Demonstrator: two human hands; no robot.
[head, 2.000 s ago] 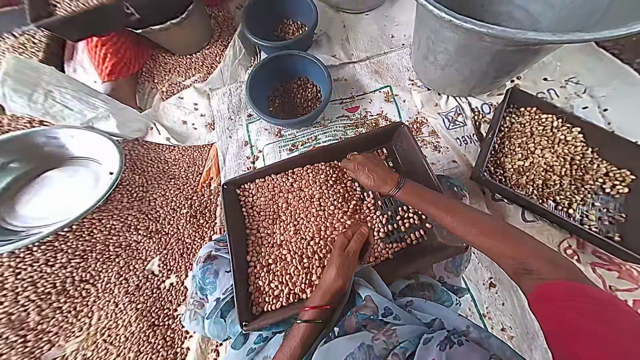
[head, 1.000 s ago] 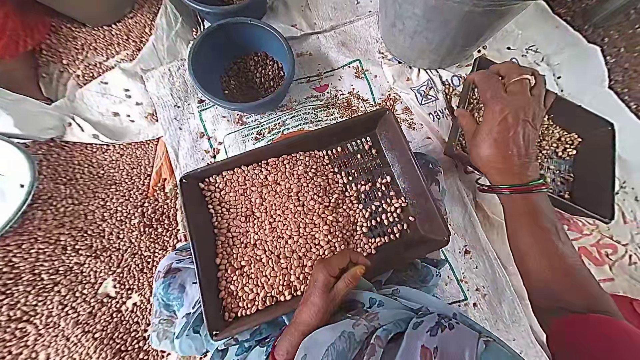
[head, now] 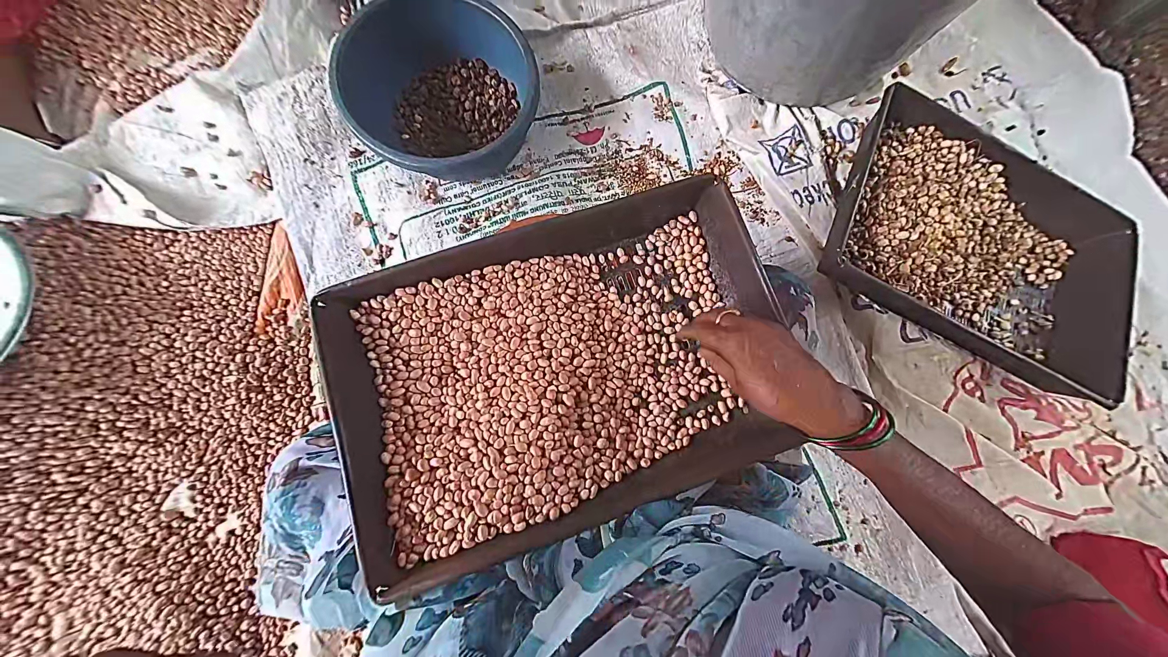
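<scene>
A dark slotted tray of shelled peanuts rests tilted on my lap, over patterned cloth. My right hand, with bangles and a ring, reaches into the tray's right part, fingertips among the scattered nuts over the slots; whether it pinches one cannot be told. My left hand is out of view. To the right lies a second dark tray with paler, mixed nuts heaped at its left. Beyond the first tray stands a blue bowl with darker nuts in it.
A large heap of nuts spreads over the ground at left. A metal vessel stands at the top, on printed white sacks strewn with debris. The rim of a metal basin shows at the left edge, with orange cloth near the heap.
My right hand has moved from above the right-hand tray back to the tray on my lap. My left hand, earlier at that tray's near edge, has gone out of view. Nuts now cover more slots.
</scene>
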